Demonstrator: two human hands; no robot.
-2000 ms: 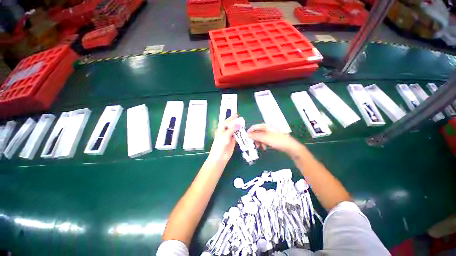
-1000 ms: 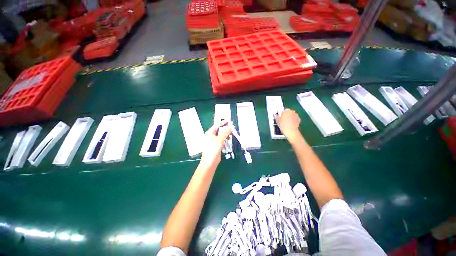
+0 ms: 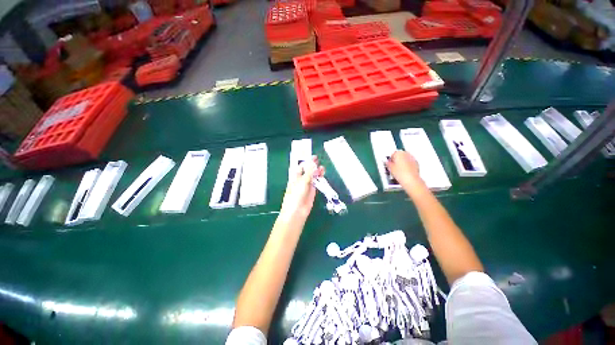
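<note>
My left hand (image 3: 305,183) holds a small bunch of white charging cables (image 3: 328,195), their ends hanging toward the lower right, in front of a partly hidden white box (image 3: 301,148). My right hand (image 3: 403,167) reaches into a white box base (image 3: 382,142) with a dark watch in it; whether its fingers hold a cable is hidden. A loose heap of white charging cables (image 3: 373,290) lies on the green surface nearest me. A plain white lid (image 3: 350,168) lies between my hands, and another lid (image 3: 425,158) lies right of my right hand.
A row of white boxes and lids runs left and right along the green conveyor belt (image 3: 222,128). Stacked red trays (image 3: 364,77) stand beyond the row, with more trays (image 3: 74,122) at far left. A metal post (image 3: 498,54) and a slanted bar (image 3: 573,158) stand at right.
The boxes by my hands have shifted right along the belt. My right hand has left one box and is at another. My left hand still holds cables.
</note>
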